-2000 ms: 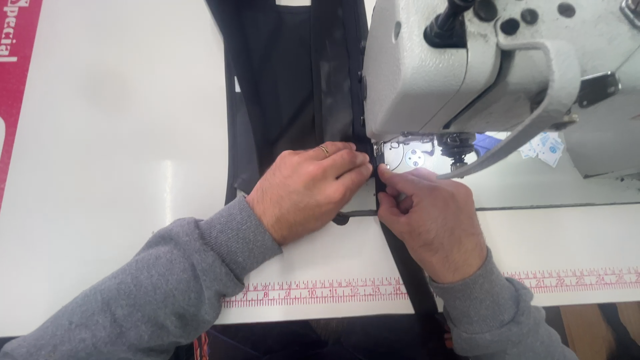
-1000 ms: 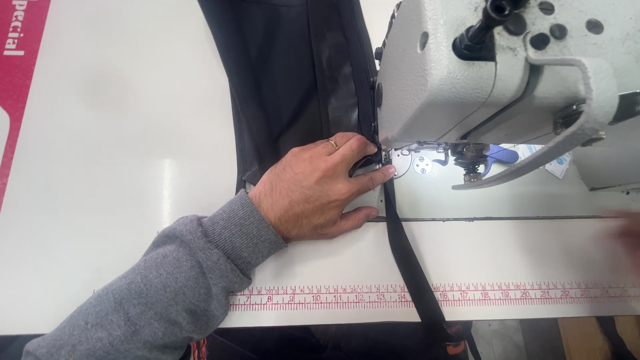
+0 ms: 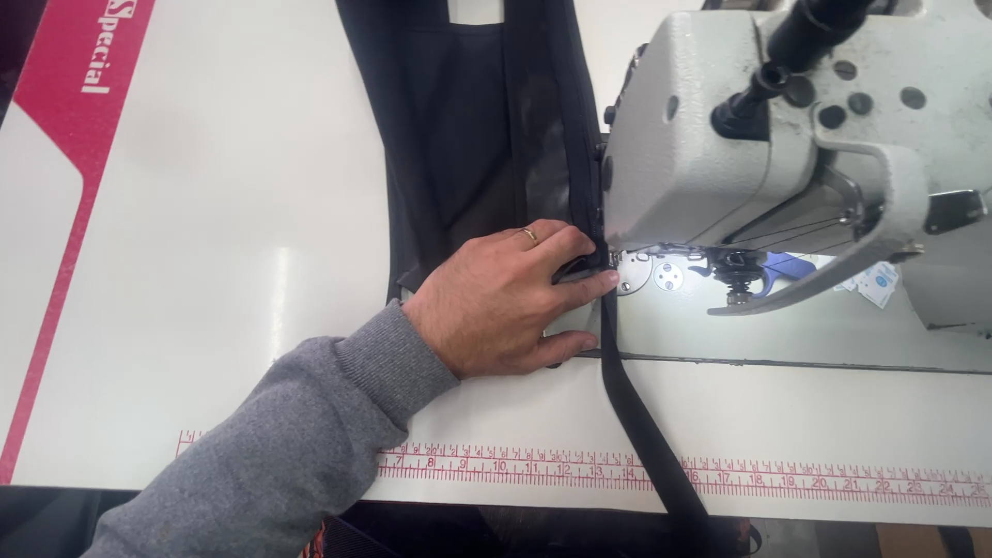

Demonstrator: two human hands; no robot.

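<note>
My left hand (image 3: 511, 298), a ring on one finger, lies palm down with spread fingers on the near end of a black fabric piece (image 3: 465, 124). Its index fingertip touches a narrow black fabric strip (image 3: 639, 411) beside the needle area of a white industrial sewing machine (image 3: 690, 132). From there the strip runs toward me and hangs over the table's front edge. The needle itself is hidden behind the machine head and fingers. My right hand is out of view.
A printed red ruler scale (image 3: 775, 480) runs along the front of the white table (image 3: 209, 232). Under the machine arm lie a blue-handled tool (image 3: 787, 267) and small printed papers (image 3: 877, 284). A curved metal lever (image 3: 821, 291) juts from the machine head.
My right hand was holding the strip near the needle, then showed as a blur at the right edge, and is now out of view. My left hand stays by the needle area, its fingers more spread.
</note>
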